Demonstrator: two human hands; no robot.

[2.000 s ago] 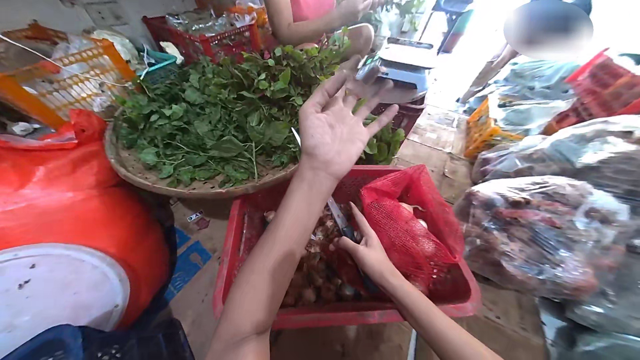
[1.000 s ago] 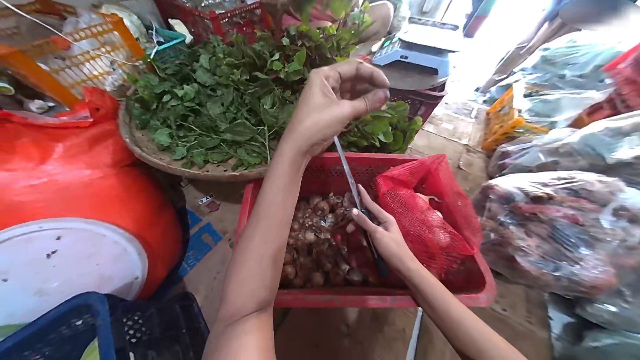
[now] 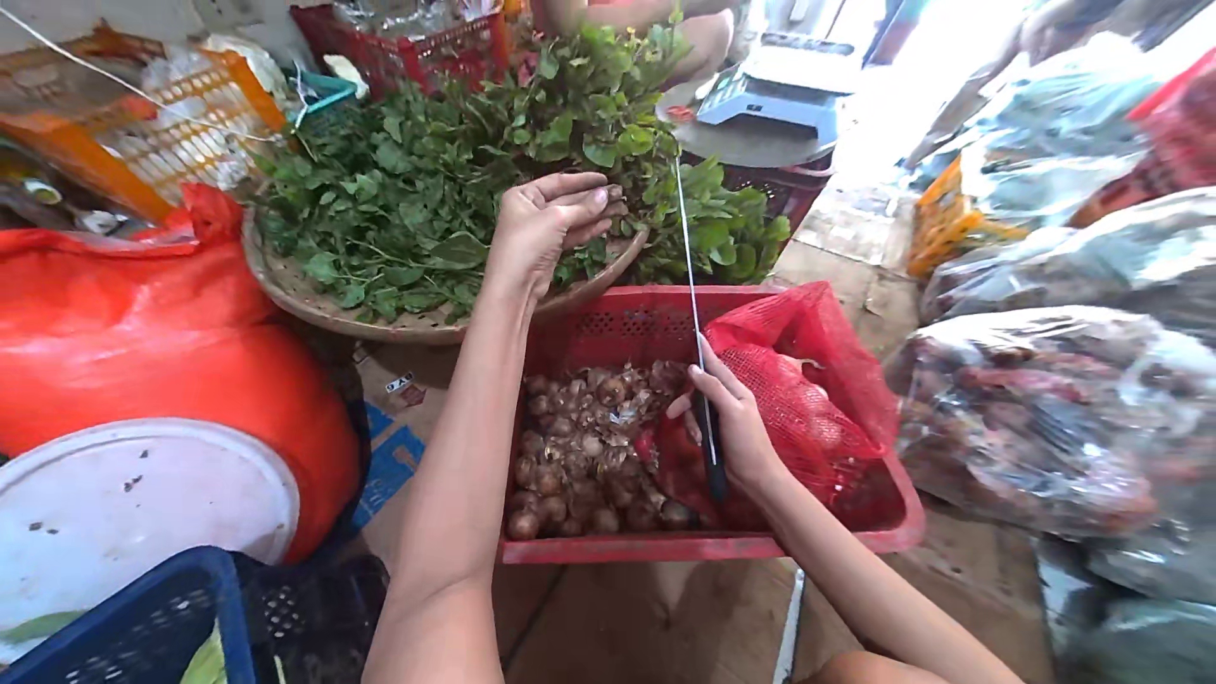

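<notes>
My right hand [image 3: 727, 413] grips the black handle of a long thin-bladed knife [image 3: 691, 275], its blade pointing up and away above a red plastic crate [image 3: 617, 549]. My left hand [image 3: 560, 223] is raised in front of the leafy greens, fingers curled; whether something small lies between them cannot be told. Small brown bulbs, probably shallots [image 3: 579, 456], with papery skins fill the crate's left part. A red mesh bag [image 3: 798, 399] of pale bulbs sits in its right part, beside my right hand. Beyond the crate, a round woven tray [image 3: 399, 331] bears a heap of leafy greens [image 3: 427, 190].
An orange-red sack [image 3: 152, 332], a white round lid [image 3: 152, 494] and a dark blue basket [image 3: 123, 608] stand at left. A scale [image 3: 779, 85] is behind the greens. Clear plastic bags [image 3: 1054, 418] of goods line the right. Another person's limb shows at the top.
My left hand, spread open two seconds ago, has its fingers curled now. The knife has swung more upright in my right hand.
</notes>
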